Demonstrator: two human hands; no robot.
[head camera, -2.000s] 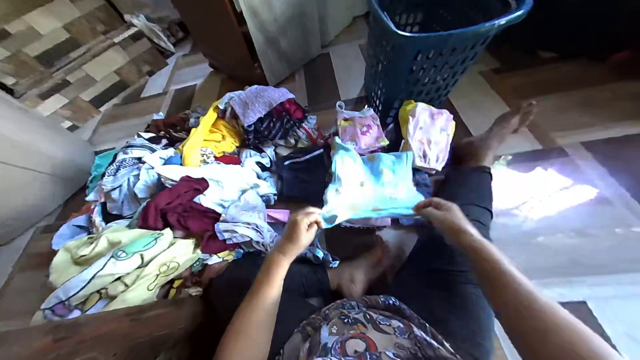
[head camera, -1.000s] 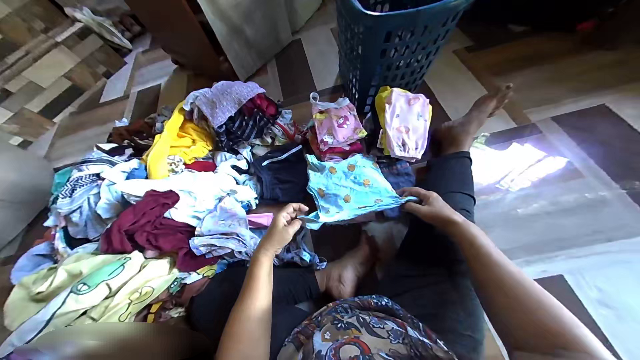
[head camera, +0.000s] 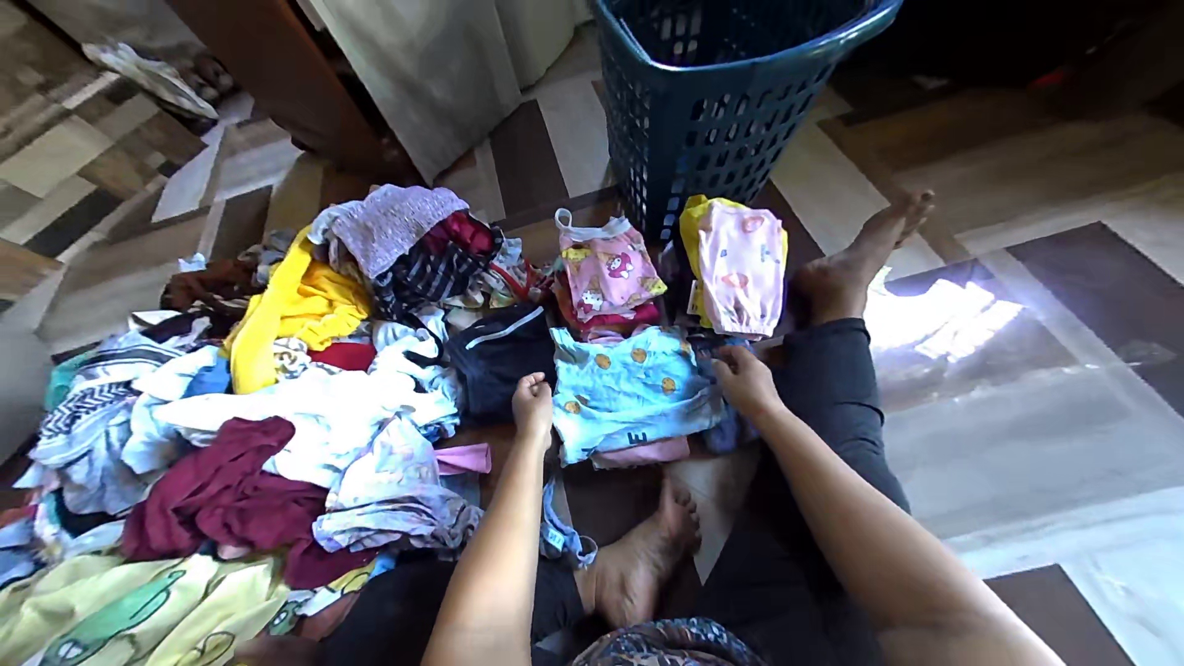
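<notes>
A light blue garment with an orange print (head camera: 634, 388) lies on a pink folded cloth between my two hands. My left hand (head camera: 534, 405) is at its left edge, fingers curled; whether they grip the fabric is not clear. At its right edge my right hand (head camera: 743, 377) touches the cloth, its grip partly hidden. Just beyond lies a pink printed top with a strap (head camera: 610, 268) on red cloth. Right of that, a pale pink garment (head camera: 742, 268) rests on a yellow one. Dark shorts with a white stripe (head camera: 504, 356) lie beside my left hand.
A big heap of mixed clothes, with a yellow garment (head camera: 296, 314) and a maroon one (head camera: 231, 495), spreads over the left side. A blue plastic laundry basket (head camera: 708, 120) stands behind the folded clothes. My legs and bare feet flank the near side; a curtain hangs at the back.
The light blue garment, held stretched between both hands two seconds ago, now lies lower and flatter on the stack. The view has shifted somewhat.
</notes>
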